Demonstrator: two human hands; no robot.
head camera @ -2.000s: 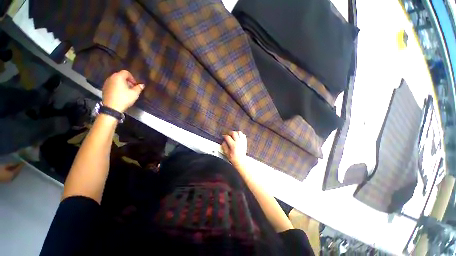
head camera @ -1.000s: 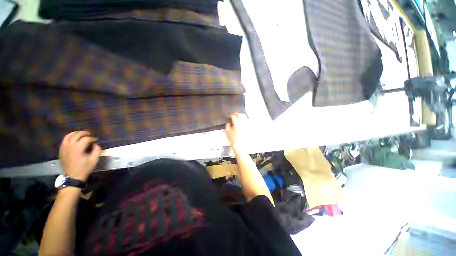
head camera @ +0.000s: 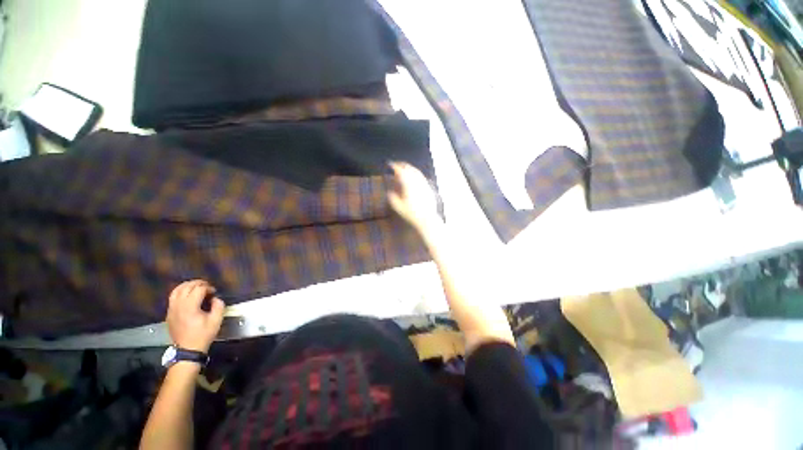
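Note:
A brown-orange and blue plaid fabric panel (head camera: 290, 255) lies along the front edge of the table, with a lengthwise fold. A black fabric layer (head camera: 352, 145) shows behind it. My left hand (head camera: 195, 309), with a watch on the wrist, rests at the panel's front edge, fingers curled; I cannot tell whether it grips the cloth. My right hand (head camera: 409, 192) is on the panel's right end, where plaid meets black; its grip is unclear. A folded black stack (head camera: 264, 57) lies behind.
On the white table (head camera: 616, 250), a narrow plaid strip with a curved end (head camera: 467, 149) and a second plaid panel (head camera: 634, 114) lie to the right. White pattern pieces (head camera: 704, 39) are at the far right. A framed white rectangle (head camera: 60, 112) is at the left. Brown paper (head camera: 629, 352) lies below.
The view has turned and shifted. My right hand has moved from the panel's front edge back to its right end, near the black layer. My left hand stays at the front edge.

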